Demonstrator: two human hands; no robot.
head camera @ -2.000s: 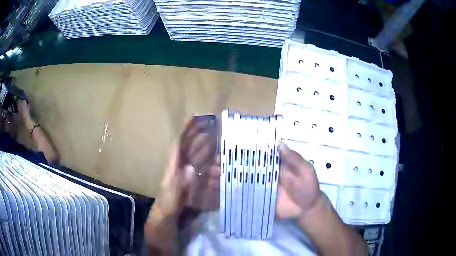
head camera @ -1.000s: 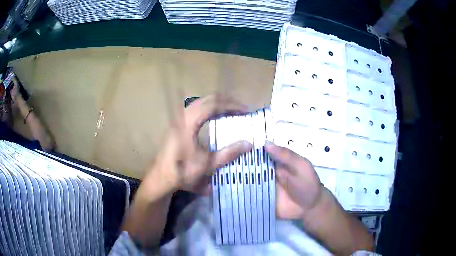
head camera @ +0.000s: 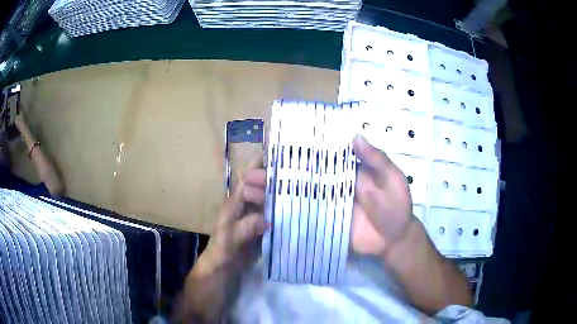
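A block of several phone middle frames [head camera: 311,196] stands side by side between my hands, silver edges with dark slots facing up. My left hand [head camera: 243,212] presses on the block's left side, fingers bent. My right hand [head camera: 383,205] grips its right side with the thumb near the upper right edge. A single middle frame [head camera: 245,133] lies flat on the tan surface just left of the block. It has a dark outline, a large opening and camera holes at its far end. My left hand covers its near part.
An open white blister tray [head camera: 462,202] with empty pockets is at the right. A tray stack [head camera: 69,266] stands at near left. Two tray stacks, one at back left [head camera: 117,14] and one at back centre [head camera: 275,14], stand on green. A coworker's arm [head camera: 41,161] with a bracelet is at far left.
My left hand has come off the top of the block to its left side. The block sits higher in view. The single frame on the bench is now more exposed.
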